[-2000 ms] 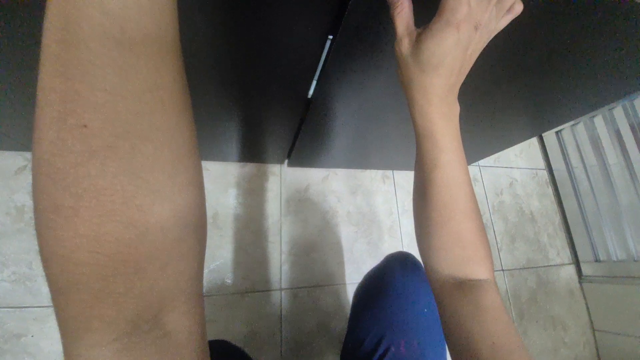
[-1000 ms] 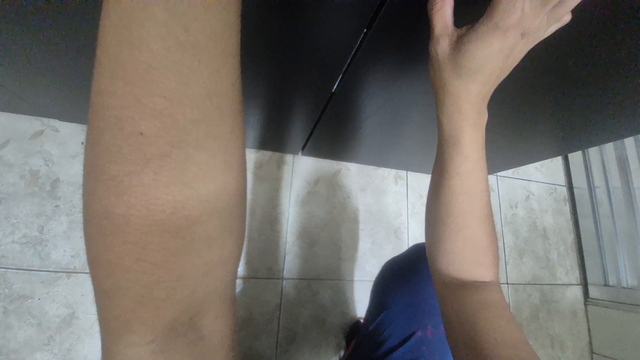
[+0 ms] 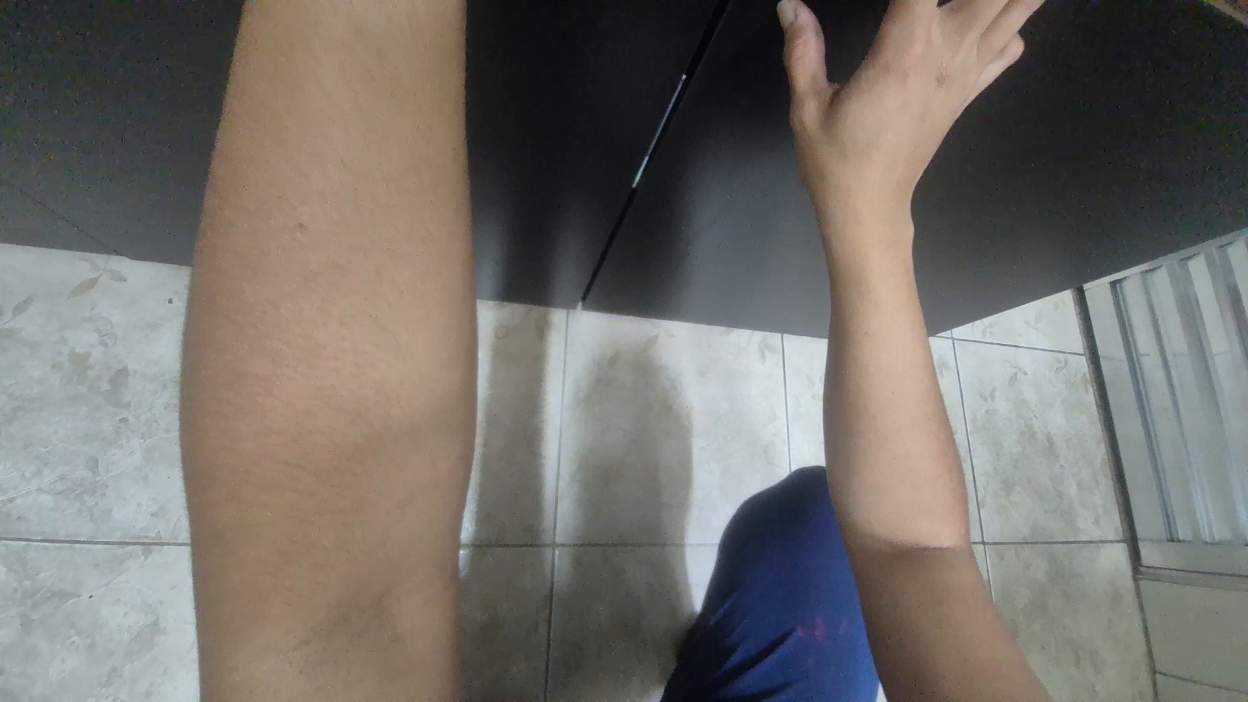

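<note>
Two dark flat panels (image 3: 721, 224), parted by a narrow slanting gap, fill the upper part of the head view. My right hand (image 3: 892, 88) is over the right panel, thumb spread away from the other fingers, with no object seen in it; some fingertips are cut off by the top edge. Whether its palm touches the panel, I cannot tell. My left forearm stretches up the left side of the view, large and near the camera, and the left hand lies beyond the top edge, so what it holds or touches is hidden.
Below the panels lies a floor of pale, patterned tiles (image 3: 634, 439) with arm shadows across it. My knee in blue cloth (image 3: 790, 595) is at the bottom, beside my right forearm. A pale ribbed panel with a frame (image 3: 1185, 390) stands at the right edge.
The view has shifted somewhat. My right hand stays over the right panel with its thumb spread, and the left hand remains out of view.
</note>
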